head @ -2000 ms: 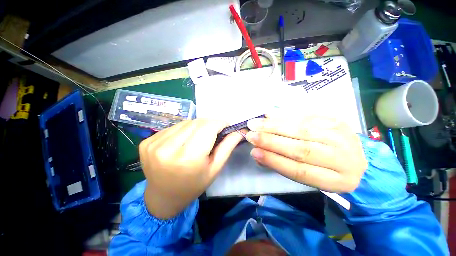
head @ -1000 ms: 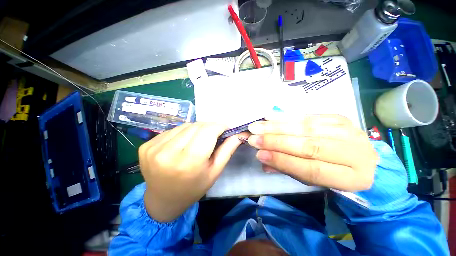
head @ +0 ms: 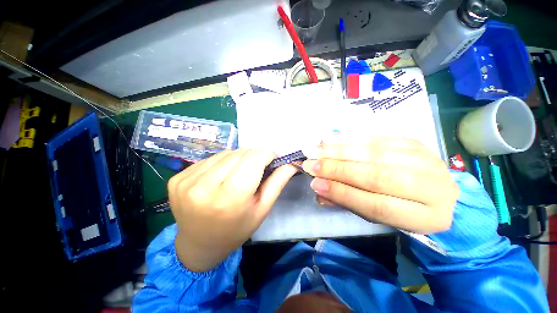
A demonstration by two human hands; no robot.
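A thin dark slab-like part (head: 286, 160) is held edge-on above the white mat (head: 287, 122). My left hand (head: 217, 195) grips its left end between thumb and fingers. My right hand (head: 385, 183) is at the part's right end, with fingertips together against it. Something thin and small shows at the right fingertips; I cannot tell what it is. Most of the part is hidden by both hands. A white strip (head: 427, 241) shows under my right wrist.
A clear plastic box (head: 183, 136) and a dark blue shell (head: 85, 186) lie left. Tape roll (head: 311, 73), red pen (head: 298, 43) and blue pen (head: 343, 55) are behind. White cup (head: 498, 128), blue bin (head: 493, 64) and bottle (head: 452, 40) stand right.
My right hand first shifted slightly right, and its fingertips have since moved a little along the part. My left hand has hardly moved and still grips the part.
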